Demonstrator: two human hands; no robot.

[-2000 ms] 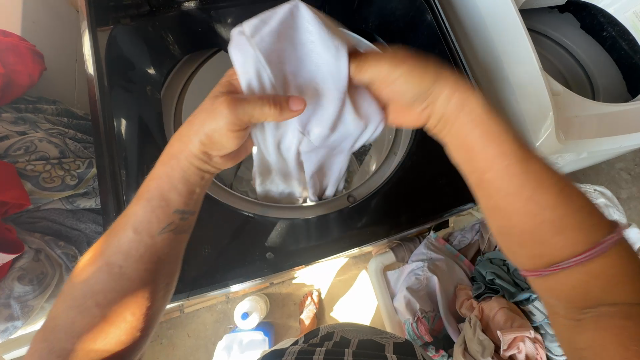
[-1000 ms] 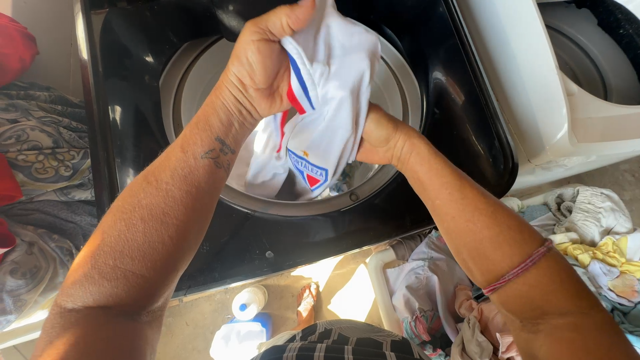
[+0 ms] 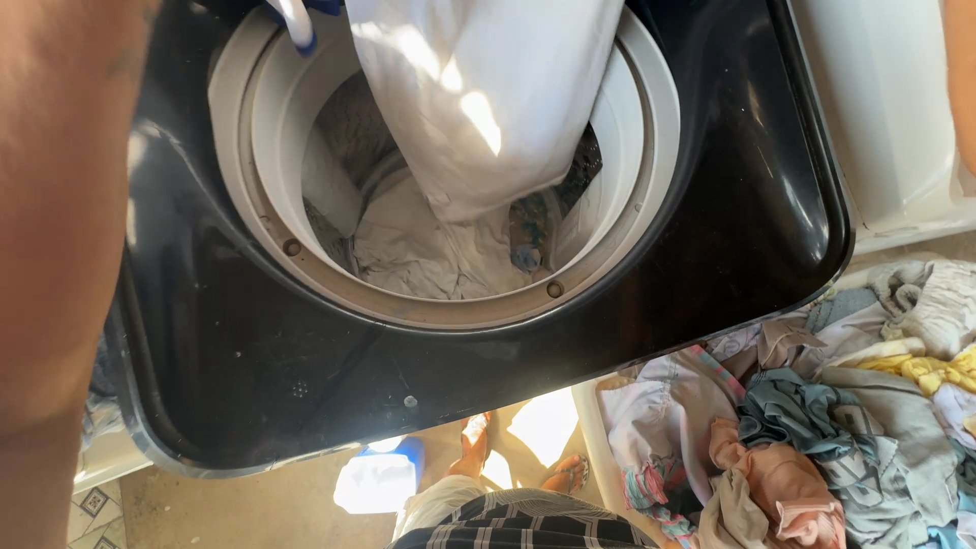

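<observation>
A white garment [image 3: 488, 91] hangs from the top edge of the view down into the round opening of a top-loading washing machine [image 3: 488, 374] with a black top. Its blue-trimmed part [image 3: 297, 27] shows at the upper left of the rim. Crumpled off-white clothes [image 3: 435, 244], with darker and patterned pieces beside them, lie inside the drum. My left forearm runs up the left side; my left hand is beyond the top edge. Only a sliver of my right arm shows at the far right edge, and my right hand is out of view too. What holds the garment is hidden.
A white basket [image 3: 595, 435] heaped with mixed clothes [image 3: 801, 450] stands at the lower right. Part of a white appliance [image 3: 900, 137] is at the right. A white and blue plastic container [image 3: 377, 476] stands on the floor [image 3: 229, 511] near my feet.
Both hands have left the view; earlier they held the white garment over the drum. The garment now hangs more spread out, its lower end inside the opening. The view has shifted closer to the machine.
</observation>
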